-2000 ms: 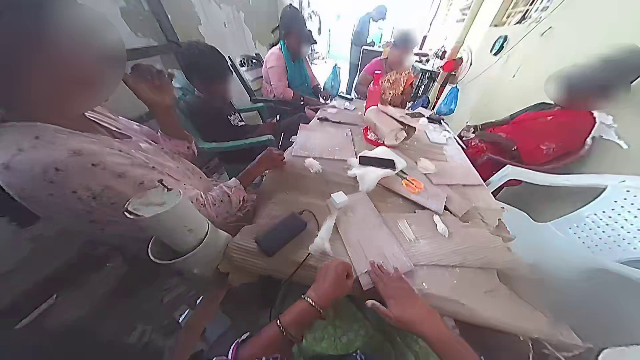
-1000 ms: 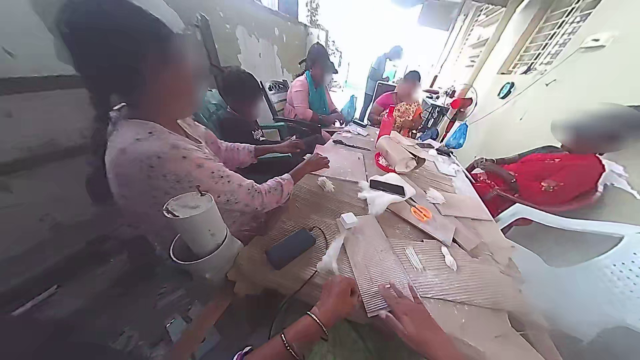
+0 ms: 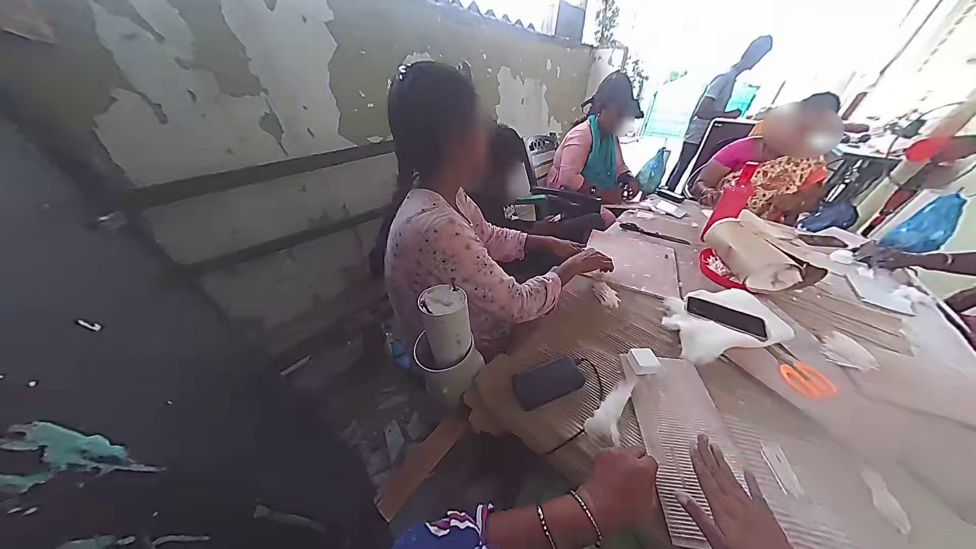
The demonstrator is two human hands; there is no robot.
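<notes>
My left hand (image 3: 621,484) is curled at the left edge of a flat board (image 3: 679,412) near the table's front; whether it holds anything does not show. My right hand (image 3: 736,499) lies palm down on the same board, fingers spread. A small white block (image 3: 643,361) sits at the board's far end. White cotton (image 3: 611,412) lies just left of the board, beside a dark rectangular device (image 3: 548,383) with a cable. Thin white strips (image 3: 781,469) are to the right of my right hand.
A dark phone (image 3: 727,317) rests on cotton. Orange-handled scissors (image 3: 807,380) lie nearby. Farther back are a red basket (image 3: 720,271) and a red bottle (image 3: 730,202). A white pipe (image 3: 447,328) stands in a container at the left table edge. Several people sit around the table.
The view has swung left. The person in the pink patterned top was reaching over a board a second ago and now has both hands lower, near its edge. My hands remain at the board.
</notes>
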